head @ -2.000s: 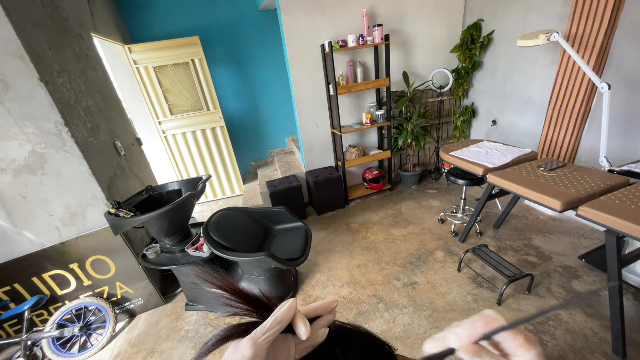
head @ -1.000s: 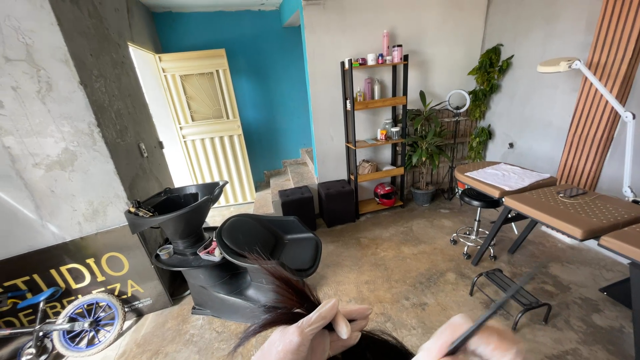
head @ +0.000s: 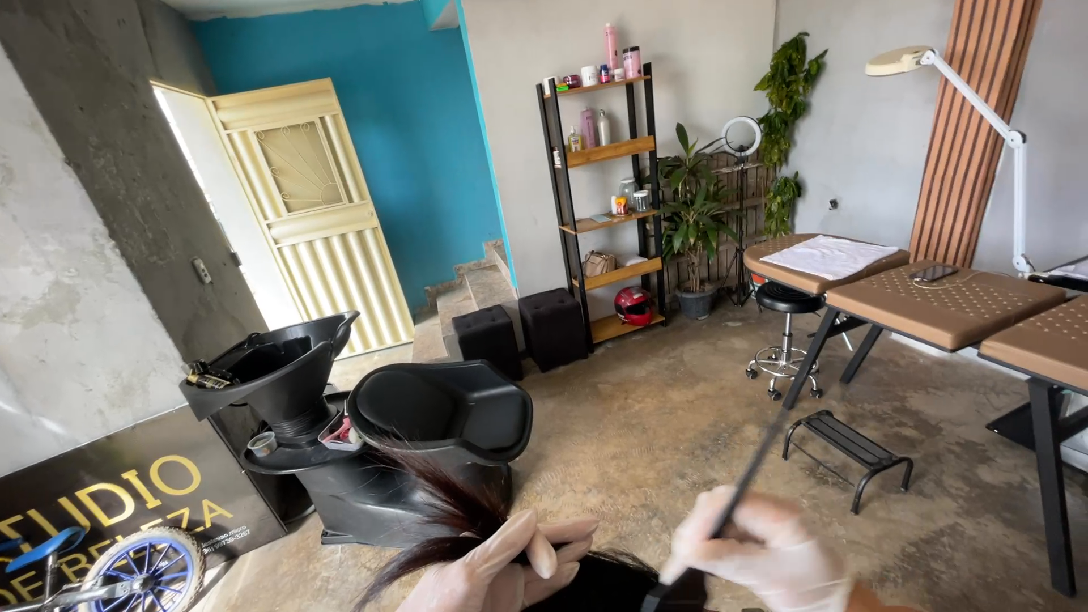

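My gloved left hand [head: 510, 561] grips a lock of dark reddish hair [head: 442, 493] between its fingers, with the ends fanning out to the upper left. Below and between my hands, at the bottom edge, lies more dark hair [head: 595, 582] of a head. My gloved right hand [head: 752, 544] is closed around a thin black handle [head: 748, 472], which slants up to the right. Its lower end, a dark piece [head: 667, 595], is by the hair and partly cut off by the frame, so I cannot tell its exact kind.
A black shampoo basin and chair [head: 442, 412] stand ahead on the left, beside a sign [head: 136, 493] and a small bicycle wheel [head: 144, 574]. Further off are a shelf rack [head: 612, 153], black poufs [head: 552, 327], a step stool [head: 846, 450], a wheeled stool [head: 786, 297] and padded tables [head: 943, 306].
My right hand has brought the black handle from a low slant to a steeper one, its lower end now by the hair. My left hand keeps hold of the lock.
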